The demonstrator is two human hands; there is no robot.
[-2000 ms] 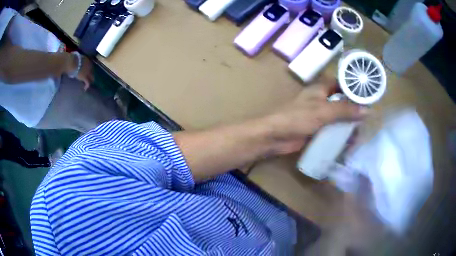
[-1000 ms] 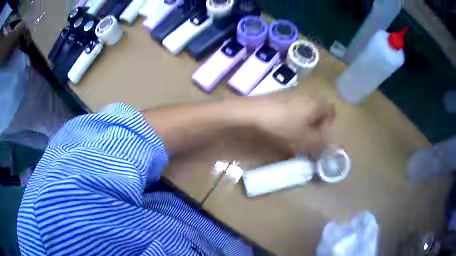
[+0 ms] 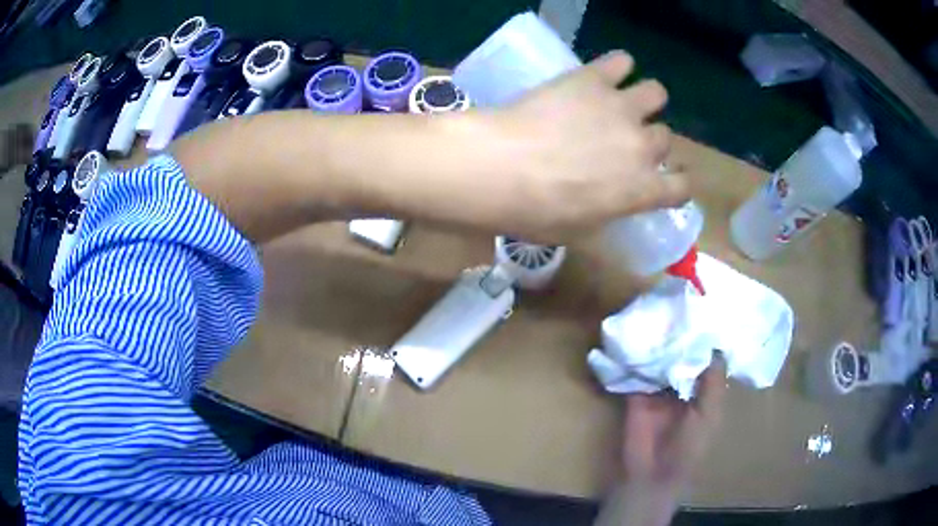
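My left hand [image 3: 591,144] grips a translucent squeeze bottle [image 3: 514,64] tilted steeply down. Its red tip [image 3: 687,269] points at a white wiping cloth [image 3: 746,313], right over it. My right hand [image 3: 666,426], somewhat blurred, holds the near edge of the crumpled cloth; part of its fingers is hidden by the cloth. A white handheld fan [image 3: 453,331] lies on the brown board to the left of the cloth, its spoked round head pointing up and right, under my left forearm.
Rows of white, purple and black fans [image 3: 154,98] lie at the far left, partly behind my arm. A second squeeze bottle [image 3: 800,195] with a label stands right of the cloth. More fans [image 3: 905,298] lie at the right edge. A clear plastic piece [image 3: 784,58] is beyond the board.
My left hand has taken hold of the red-tipped bottle and brought it, upside down, over the cloth. The white fan, earlier held in my left hand, lies on the board. The view has swung right.
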